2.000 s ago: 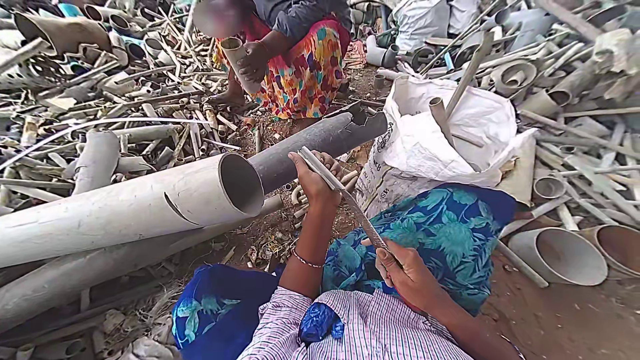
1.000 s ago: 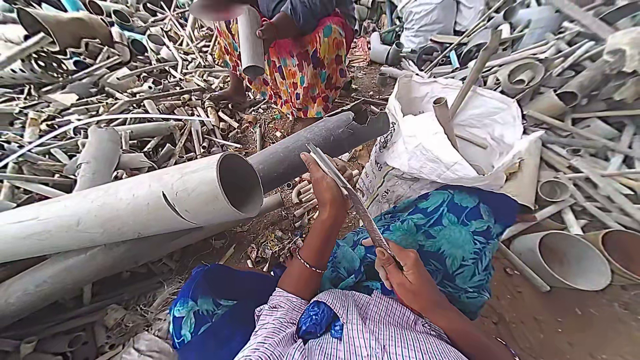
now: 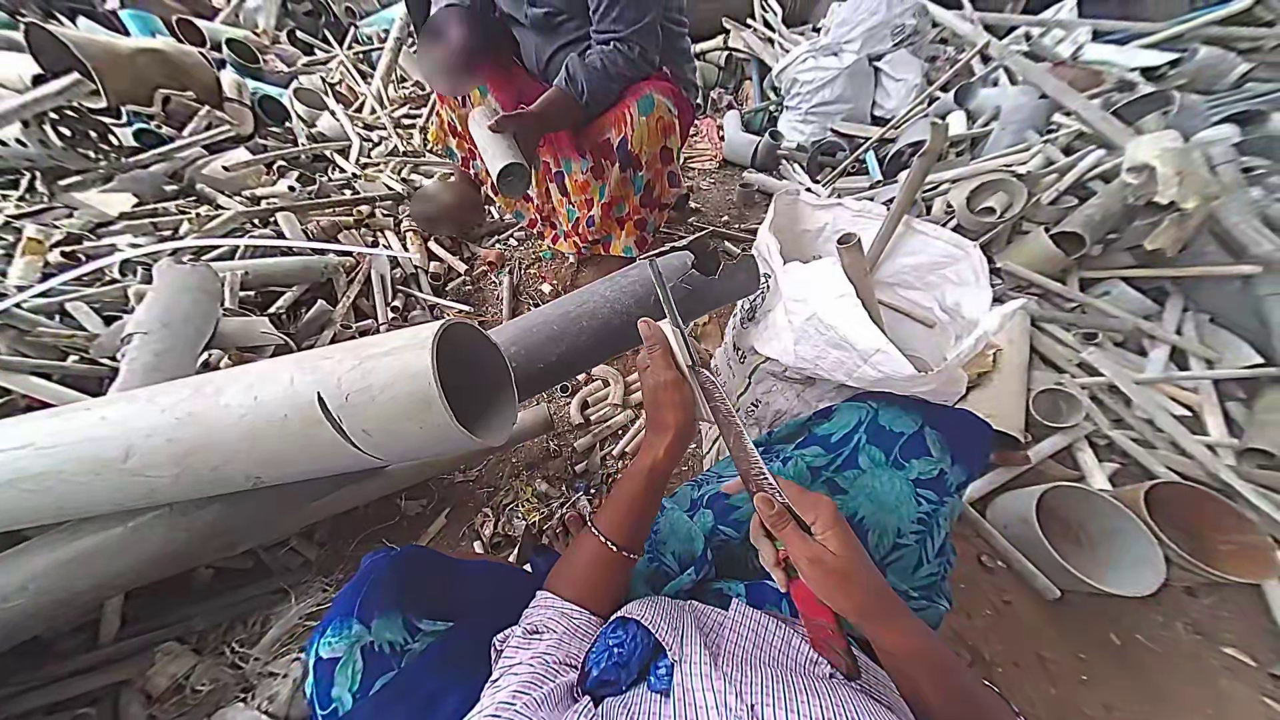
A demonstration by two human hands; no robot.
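Observation:
My right hand is closed on a long metal blade, with a red wrapped handle sticking out below the palm. The blade slants up and left toward my left hand. That hand grips a pale flat piece, apparently plastic, which lies against the blade's upper part; the fingers behind it are hidden. Just left of my left hand, a large grey-white pipe with a slit near its open end lies beside a dark grey pipe with a broken end.
Opposite me a person squats, holding a grey pipe piece. A white woven sack with pipe pieces stands ahead right. Heaps of scrap pipes spread on both sides. Two wide pipe ends lie on the soil at right.
The blade has swung steeper, and more of its length and the red handle now show. The person opposite has lowered and tilted the pipe piece since the oldest frame.

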